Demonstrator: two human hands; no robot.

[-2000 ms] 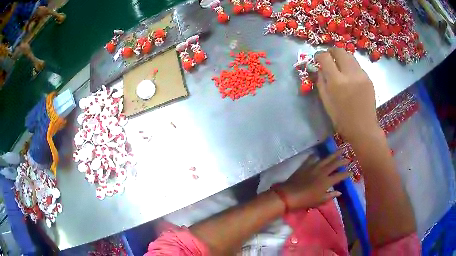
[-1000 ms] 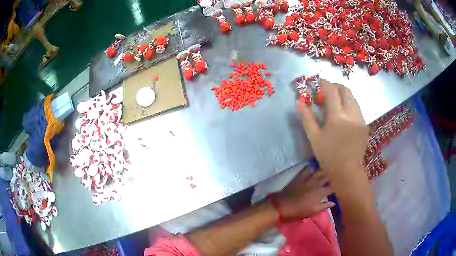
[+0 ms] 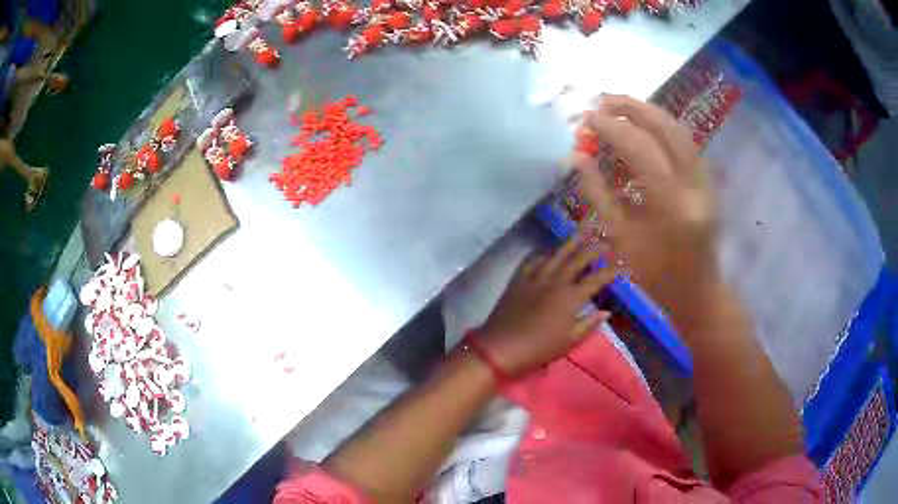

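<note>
My right hand (image 3: 645, 192) is blurred, above the table's right edge by the right tray. Its fingers are curled around a red-and-white figure (image 3: 588, 141), which partly shows at the fingertips; whether it holds more than one is hidden. My left hand (image 3: 546, 305) is empty, fingers spread, near the tray's blue rim (image 3: 645, 320). Finished red-white pieces (image 3: 704, 103) lie in rows in this tray, partly behind my right hand. A heap of red-and-white figures (image 3: 473, 22) is cut off by the top edge. Small red parts (image 3: 325, 153) lie in a pile mid-table.
White disc parts (image 3: 133, 359) are piled at left. A brown board (image 3: 202, 217) bears a white round dish (image 3: 168, 237). Figures (image 3: 148, 157) stand on the dark slab (image 3: 103, 219). A blue cloth bundle (image 3: 49, 379) is at far left. A person's foot (image 3: 35, 185) shows beyond the table.
The view has turned, so the table's things sit further left. My right hand has moved from the tabletop towards the right tray, with a figure at its fingertips. My left hand stays near the tray rim.
</note>
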